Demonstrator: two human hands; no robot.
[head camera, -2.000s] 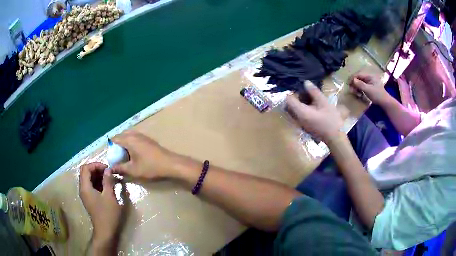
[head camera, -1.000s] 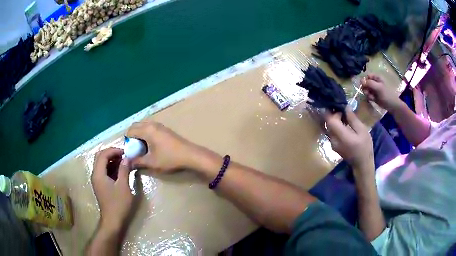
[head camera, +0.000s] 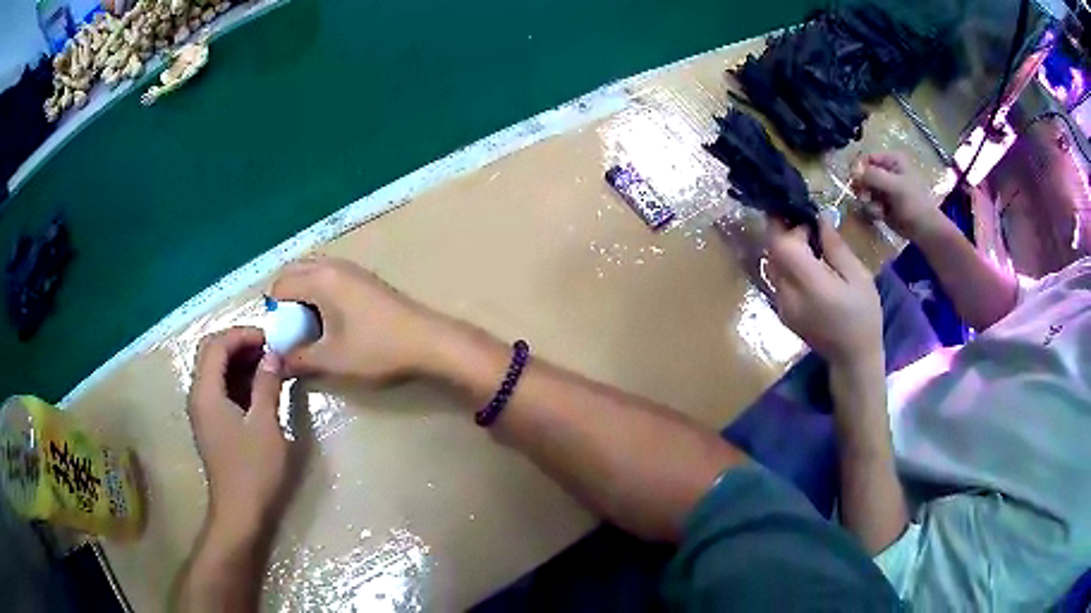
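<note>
My right hand (head camera: 341, 323), with a dark bead bracelet on the wrist, holds a small white squeeze bottle (head camera: 288, 327) with a blue tip. The bottle is tilted, its tip toward the upper left, over the tan tabletop near the belt edge. My left hand (head camera: 239, 389) is just left of and below the bottle. Its fingers are curled and its thumb tip is at the bottle's lower side. Whether anything small is between the left fingertips cannot be seen.
A drink bottle with yellow label (head camera: 74, 469) lies at left. A green belt (head camera: 395, 84) runs beyond the table, with a black bunch (head camera: 38, 273) on it. A printed packet (head camera: 640, 196) lies right of centre. At right, a co-worker's hand (head camera: 826, 287) holds black pieces (head camera: 763, 168).
The view has shifted slightly. My hands stay together at the bottle, whose tip leans further left than at first. The co-worker's near hand has taken hold of a black bunch.
</note>
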